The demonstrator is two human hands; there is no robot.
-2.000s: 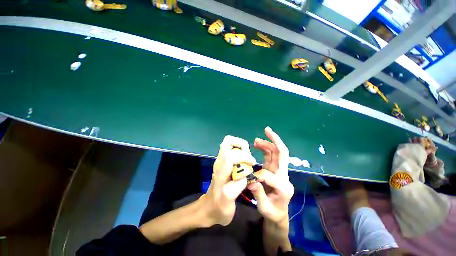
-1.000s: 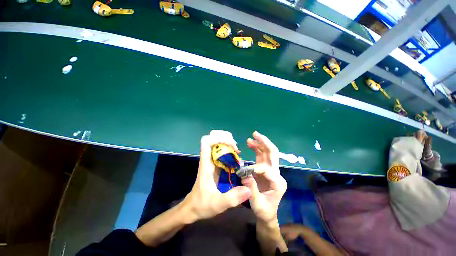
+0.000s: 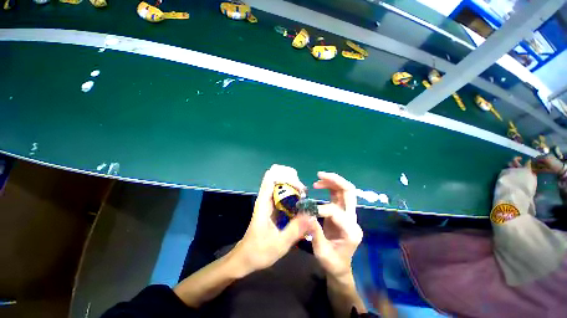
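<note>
My left hand (image 3: pixel 266 220) holds a yellow housing shell (image 3: pixel 285 192), with a dark blue piece showing inside its open side. My right hand (image 3: pixel 336 229) pinches a small green circuit board (image 3: pixel 307 207) between thumb and finger, close beside the shell's right end. My left thumb also reaches to the board's lower edge. A small pale tip shows just below the fingertips. Both hands are bare and held in front of the bench's near edge. The leads between shell and board are mostly hidden by the fingers.
The green bench (image 3: pixel 205 133) has white marks. Beyond a pale rail (image 3: pixel 248 76), yellow shells (image 3: pixel 324 51) and flat strips lie on the parallel green lane. A slanted grey post (image 3: pixel 479 62) stands at the right. Another person's sleeve (image 3: pixel 519 230) is at the far right.
The shell has turned from its closed face to its open side, and the board now shows at its right end. The yellow parts on the far lane have shifted right in view.
</note>
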